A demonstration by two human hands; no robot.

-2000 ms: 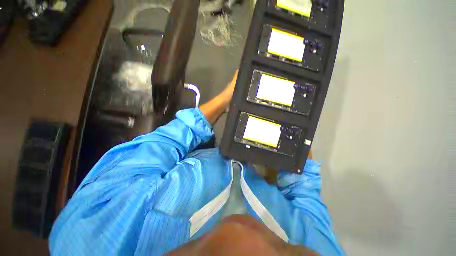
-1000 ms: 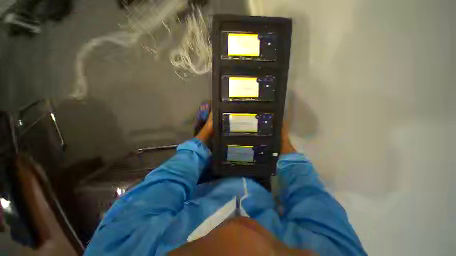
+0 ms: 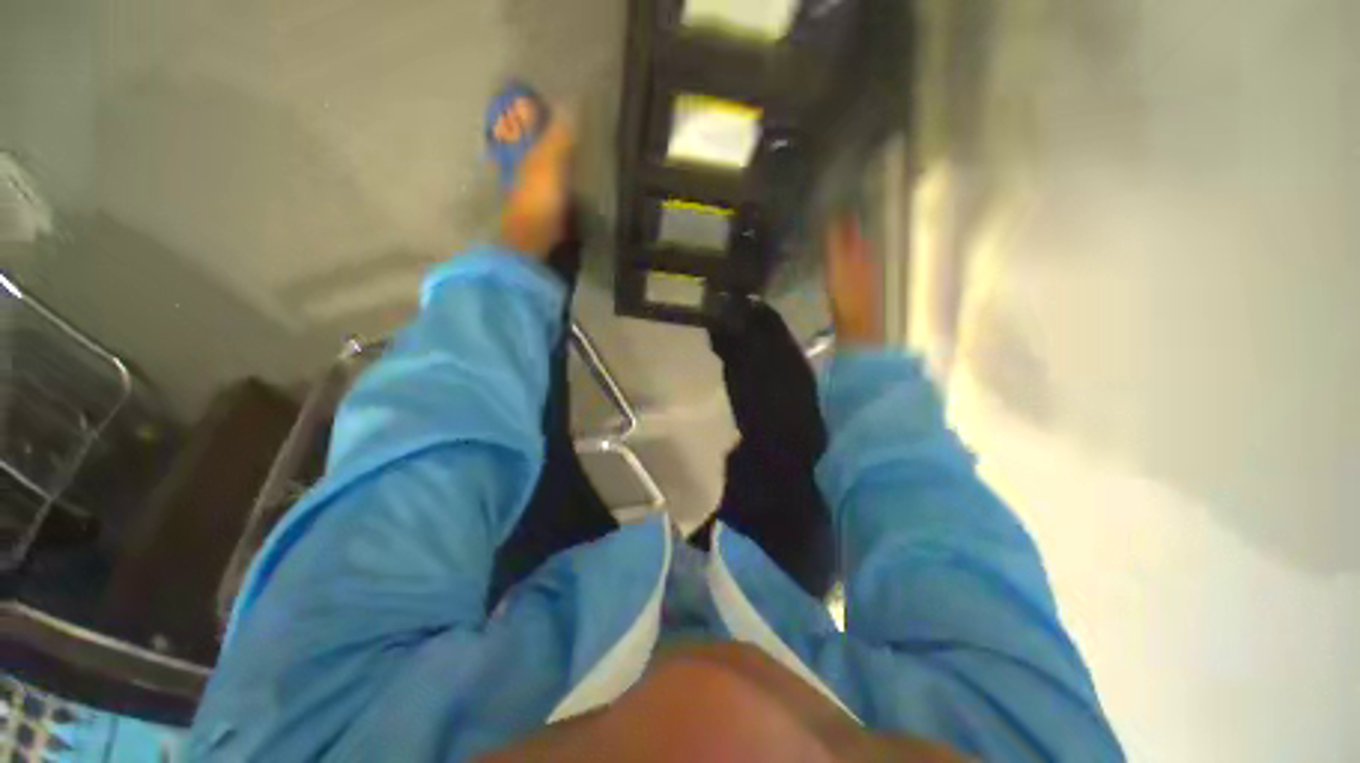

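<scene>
The long black phone tray (image 3: 634,224) lies lengthwise ahead of me at the top centre, with its far end cut off by the picture edge. Several phones sit in its slots, such as a phone with a white and yellow panel (image 3: 716,131). My left hand (image 3: 539,191) is off the tray's left side, with a visible gap, and holds nothing I can see. My right hand (image 3: 855,283) is by the tray's right side, blurred, also apparently empty. Its fingers are indistinct. What the tray rests on is unclear.
My dark-trousered legs (image 3: 776,403) are below the tray. A blue item with an orange mark, perhaps a shoe (image 3: 515,122), is just beyond my left hand. Chrome chair tubing (image 3: 604,380) is between my legs, with another chair frame (image 3: 67,336) at left. A pale wall (image 3: 1163,373) is at right.
The tray has moved up and away from my body. Both hands have come off its sides, the left one further out. The white cables have left the view.
</scene>
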